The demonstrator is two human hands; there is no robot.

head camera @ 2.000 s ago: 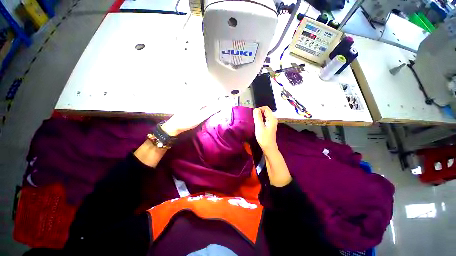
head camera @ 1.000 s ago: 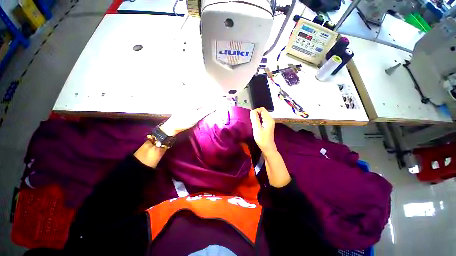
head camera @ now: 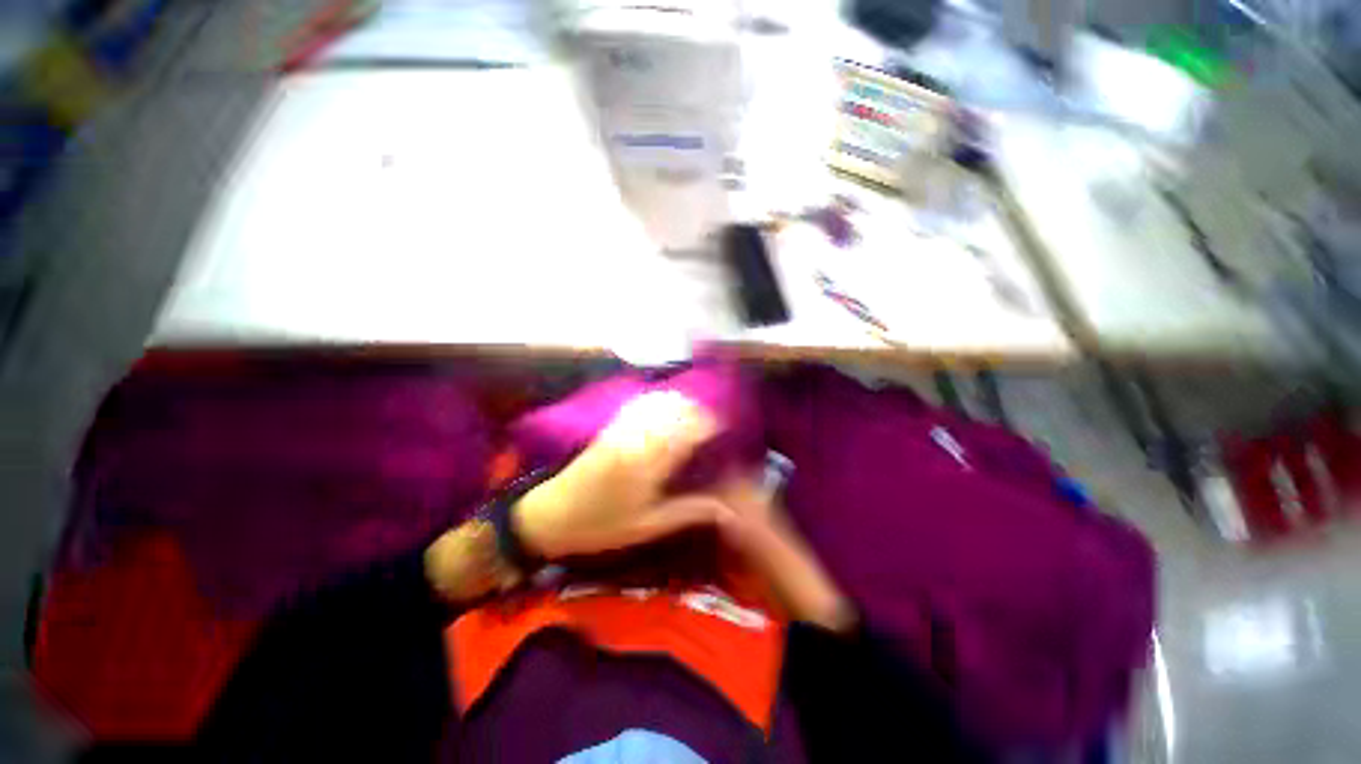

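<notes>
The frame is blurred. The maroon garment [head camera: 718, 385] lies at the table's front edge below the sewing machine head [head camera: 664, 157], bright magenta at its top. My left hand [head camera: 620, 475], with a dark wristband, lies over the garment above my lap; its fingers reach the magenta cloth, but glare and blur hide whether they grip it. My right hand [head camera: 754, 523] is beside and partly behind the left hand, strongly blurred; its fingers cannot be made out.
Garment piles lie left [head camera: 284, 463] and right [head camera: 955, 575]. A red crate [head camera: 127, 642] is at lower left. A black rectangular object [head camera: 754, 276], control panel [head camera: 884, 127] and purple scraps [head camera: 836, 221] are on the table. Another red crate [head camera: 1291, 485] stands far right.
Both hands have moved down from the needle area toward my lap and close together. The garment's top has come down off the table with them. The view has shifted slightly and blurred.
</notes>
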